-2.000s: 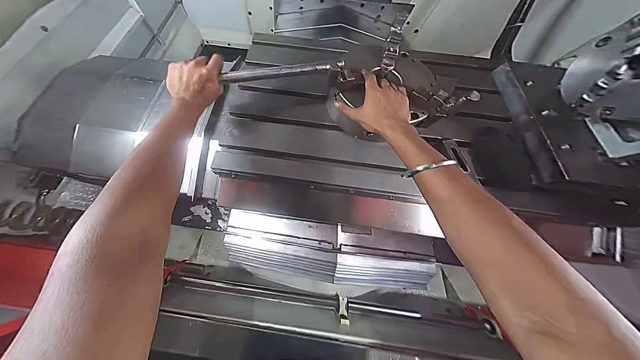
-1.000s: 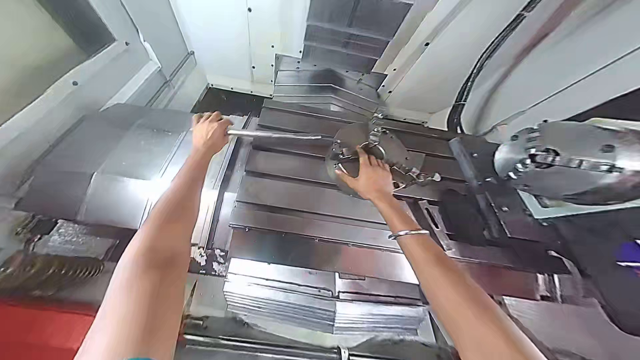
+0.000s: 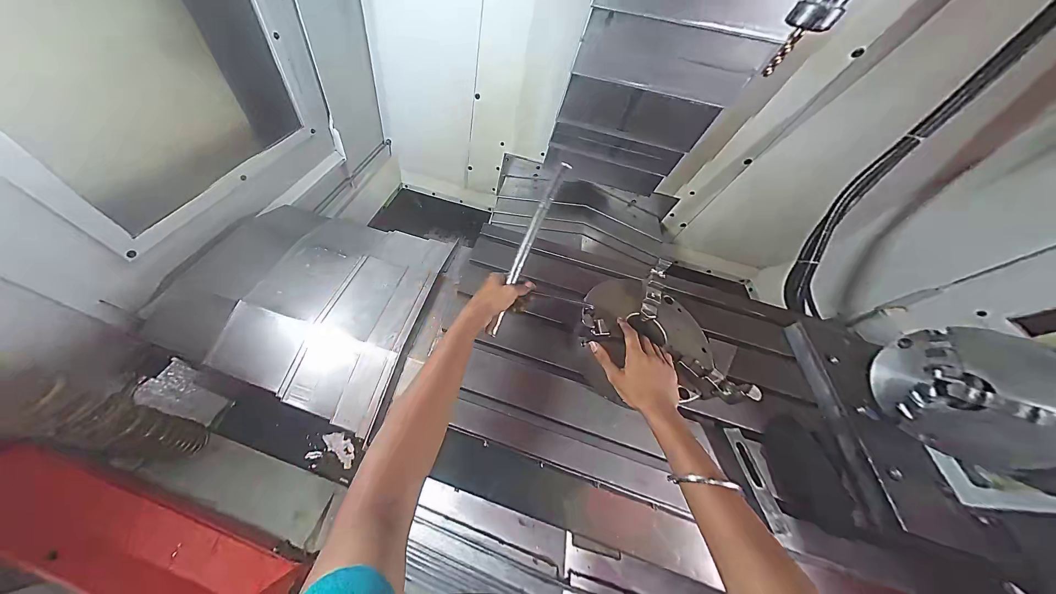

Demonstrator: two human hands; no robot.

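Observation:
My left hand is closed around a long metal bar, which stands up at a slant, its upper end toward the back of the machine. My right hand, with a metal bangle on the wrist, rests with spread fingers on a round metal chuck and does not appear to grip anything. The chuck lies on the slotted machine table. Metal jaws stand around its rim, one at the back and one at the right. My palm hides part of the chuck's centre.
A second chuck on a rotary unit stands at the right of the table. A drill bit hangs in a holder at the upper right. Sloped metal covers lie at the left, beside a coiled chip conveyor screw. Black cables run down the right wall.
The bar's far end, which was at the chuck, has come away; the bar now points up and back in my left hand. My right hand remains at the chuck. The view has shifted.

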